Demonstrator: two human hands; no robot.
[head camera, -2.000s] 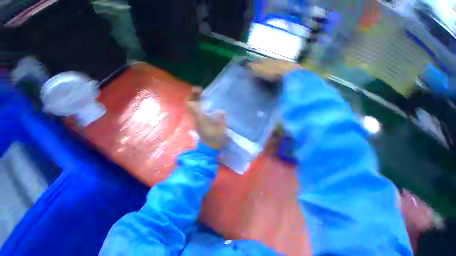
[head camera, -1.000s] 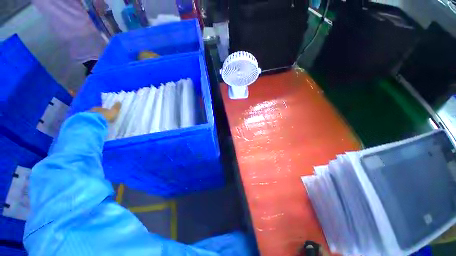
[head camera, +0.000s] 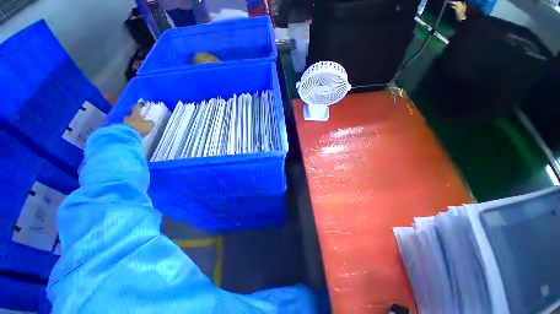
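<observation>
My left hand (head camera: 140, 121) is at the left end of a row of upright white-wrapped panels (head camera: 215, 126) in a blue crate. Its fingers lie over the top edge of the leftmost bundle and seem to grip it; the far fingertips are hidden. A narrow gap parts this bundle from the rest of the row. A tall stack of white ragged-edged sheets (head camera: 430, 257) stands at the lower right with a grey-blue rear cover (head camera: 528, 245) on top. My right hand is not in view.
The blue crate (head camera: 215, 175) stands left of the orange-red bench (head camera: 374, 184), another crate (head camera: 239, 43) behind it. More labelled crates (head camera: 43, 141) are at far left. A white fan (head camera: 323, 84) stands on the bench. A small dark thing (head camera: 399, 308) is at the bottom edge.
The view has swung from the bench work to the crates. In the last second my left hand stays at the panels' left end, and a gap beside the leftmost bundle now shows.
</observation>
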